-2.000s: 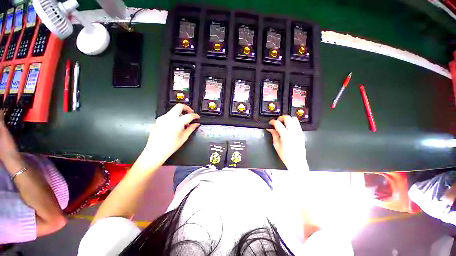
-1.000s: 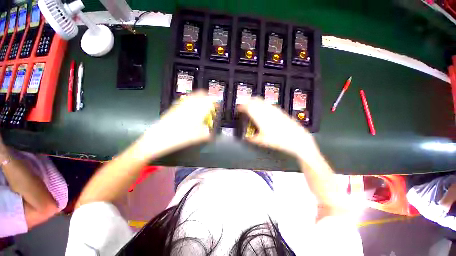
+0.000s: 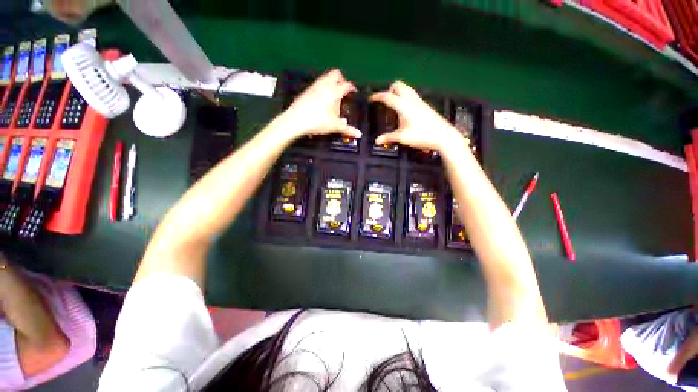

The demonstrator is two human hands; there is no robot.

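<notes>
The black tray (image 3: 264, 230) lies in front of me with closed handsets in two rows of pockets. The front-row pockets hold black blocks with gold print, such as one near the middle (image 3: 377, 209). My left hand (image 3: 325, 111) pinches a black block (image 3: 349, 115) at the second back pocket from the left. My right hand (image 3: 406, 119) pinches another black block (image 3: 383, 121) at the third. Whether these are handsets or thin pieces on top of them is unclear. My right forearm partly covers the right-hand pockets.
A red tray (image 3: 75, 203) of open phones, a white fan (image 3: 159, 112), pens (image 3: 116, 180) and a black slab (image 3: 212, 142) are at left. A red-white pen (image 3: 526, 193) and red pen (image 3: 562, 227) lie right. Neighbouring people show at both sides.
Both hands have moved from the bench's near edge to the back row. The two gold-printed pieces have left the near edge. Front-row blocks now show larger gold print. The view has shifted.
</notes>
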